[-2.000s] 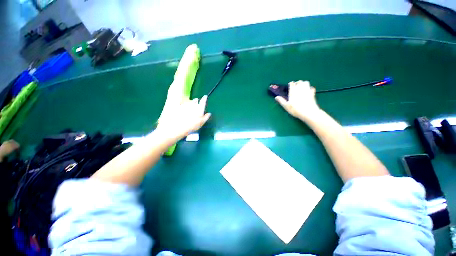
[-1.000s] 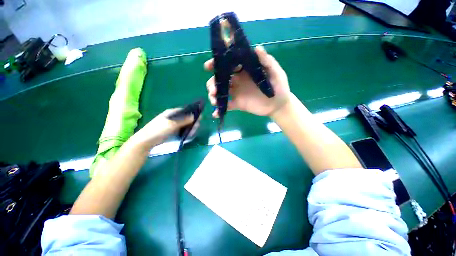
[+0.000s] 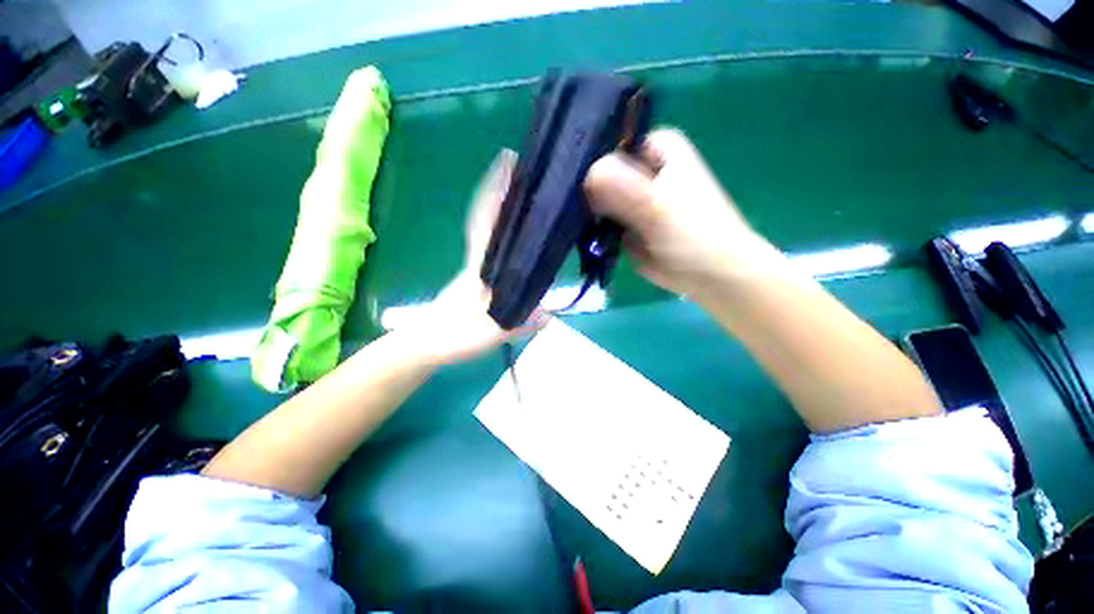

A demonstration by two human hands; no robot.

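Note:
A black battery clamp (image 3: pixel 558 180) is held up over the green bench, seen from its side, blurred. My right hand (image 3: pixel 660 210) grips it at its upper right side. My left hand (image 3: pixel 474 282) is at its lower left side, partly behind it; its fingers are partly hidden. A smaller black part shows below my right hand, too blurred to name. A thin black cable runs down over the white sheet (image 3: pixel 600 444), which has rows of small dark marks. A red sleeve (image 3: pixel 583 588) shows at the bottom edge.
A green folded umbrella (image 3: pixel 330 228) lies left of centre. A pile of black clamp assemblies (image 3: pixel 84 444) is at the left edge. A phone (image 3: pixel 963 374) and paired black-ended leads (image 3: pixel 1020 288) lie at right. Another black clamp (image 3: pixel 981 106) lies far right.
The clamp has turned from its open V face to its side. My left hand has moved up and right to it. The view has shifted, and the sheet's marks show more clearly.

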